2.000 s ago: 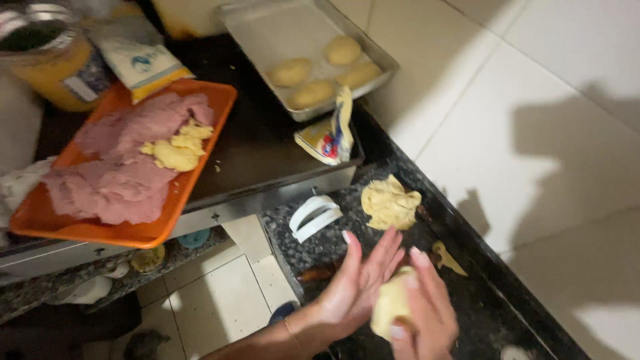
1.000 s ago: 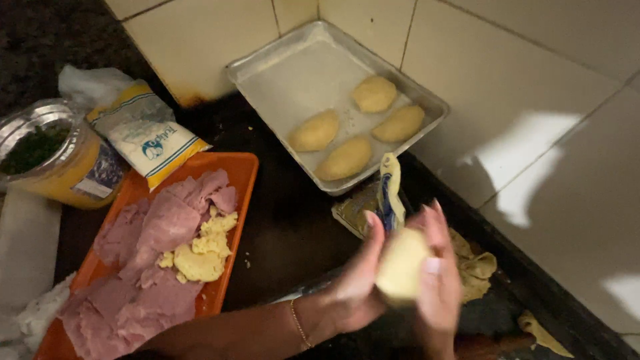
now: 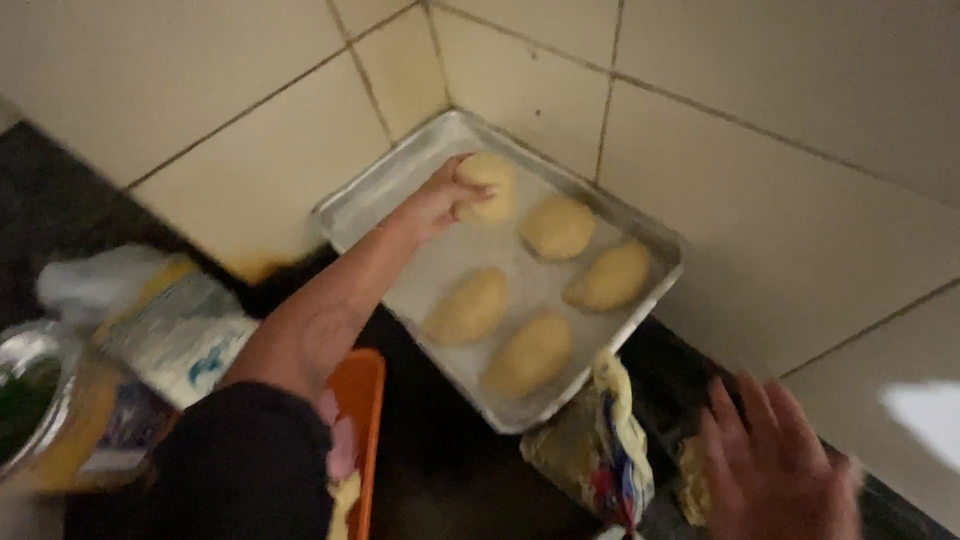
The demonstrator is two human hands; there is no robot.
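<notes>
My left hand (image 3: 448, 196) reaches over the far part of a metal baking tray (image 3: 645, 319), its fingers closed around a pale shaped dough piece (image 3: 491, 180). Several oval dough pieces (image 3: 531, 356) lie on the tray, to the right of and below that hand. At the lower right, my right hand (image 3: 776, 457) is blurred, fingers spread, with nothing seen in it. It hovers beside a lump of dough (image 3: 691, 480), which it partly hides. A crumpled plastic packet (image 3: 622, 442) lies between the tray's near corner and my right hand.
An orange tray (image 3: 371, 427) with sliced ham (image 3: 343, 446) and yellow filling is partly behind my left sleeve. At the left are a plastic bag (image 3: 187, 337) and a tub of chopped greens (image 3: 30, 409). Tiled walls (image 3: 712, 172) meet behind the baking tray.
My hands, together around the dough piece before, are now apart. The left has carried the piece over the baking tray; the right is at the lower right. The view has shifted towards the tray.
</notes>
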